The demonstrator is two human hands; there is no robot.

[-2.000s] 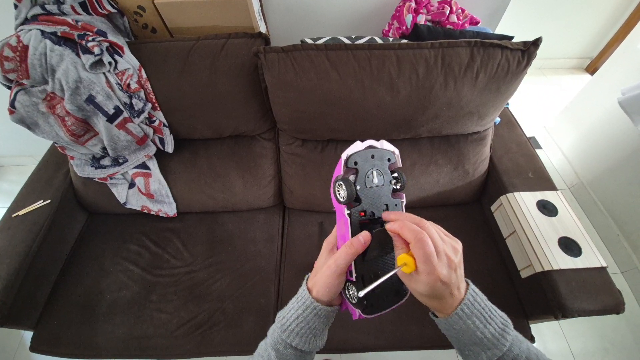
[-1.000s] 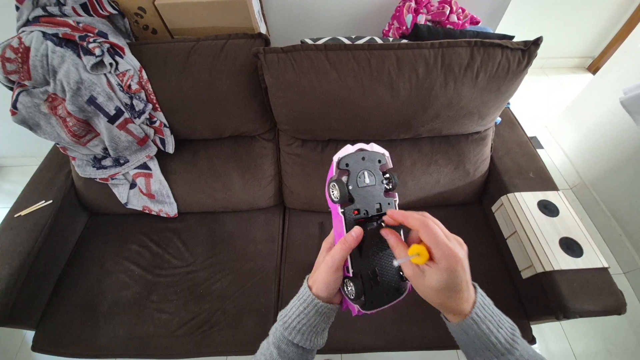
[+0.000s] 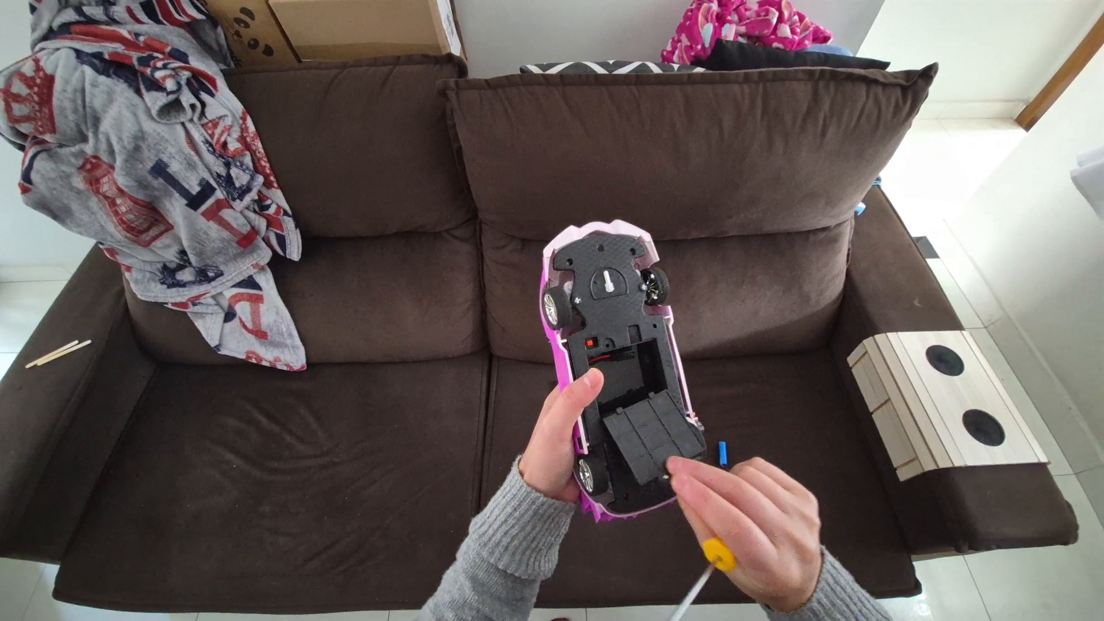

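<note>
My left hand (image 3: 556, 435) grips the side of a pink and purple toy car (image 3: 604, 319), held with its black underside facing me. A battery compartment (image 3: 634, 371) in the underside lies uncovered, with a red wire inside. Its black plastic cover (image 3: 654, 435) rests tilted over the rear of the underside, and my right hand (image 3: 750, 522) pinches the cover's lower corner. That same hand holds a screwdriver with a yellow handle (image 3: 719, 555), its shaft pointing down and away from the car. A small blue object (image 3: 723, 454) shows just right of the car, near my right fingers.
A brown sofa (image 3: 302, 483) lies beneath my hands. A printed blanket (image 3: 129, 198) drapes over its left side, and thin wooden sticks (image 3: 58, 354) rest on the left armrest. On the right armrest sits a slatted wooden tray (image 3: 949, 401) with two black circles. Cardboard boxes (image 3: 362, 30) stand behind.
The black cover has come off the compartment and now lies askew over the car's rear. My right hand has moved down toward that end, and the blue object has come into sight.
</note>
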